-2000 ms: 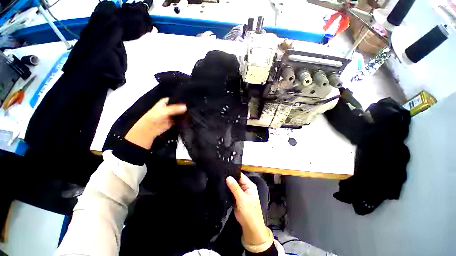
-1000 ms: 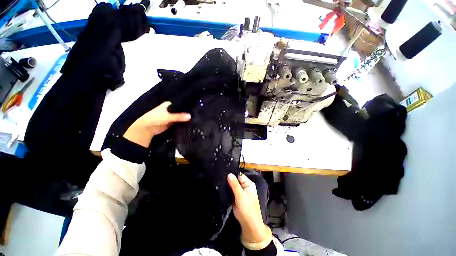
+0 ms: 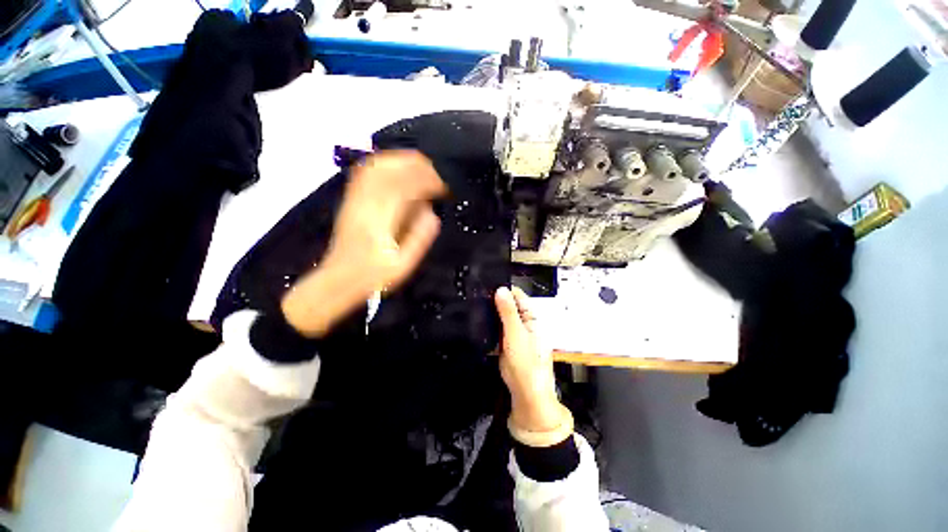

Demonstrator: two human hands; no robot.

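Note:
A black garment piece (image 3: 457, 260) with small shiny silver dots lies on the white machine table and hangs over its front edge onto the lap. Its right edge lies along the left side of the overlock machine (image 3: 613, 197). My left hand (image 3: 379, 229) is blurred above the cloth, with its fingers bent and apart, holding nothing visible. My right hand (image 3: 525, 348) pinches the cloth's right edge near the front of the machine, thumb on top.
A long black heap of garments (image 3: 156, 197) lies at the left. Orange-handled scissors (image 3: 33, 213) are at the far left. A second black pile (image 3: 795, 312) hangs at the table's right end, by a small yellow box (image 3: 873, 210). Black thread cones (image 3: 884, 85) stand upper right.
My left hand has lifted off the cloth and moved up and right. My right hand has moved up along the cloth's edge, closer to the machine. The cloth lies flatter and more spread.

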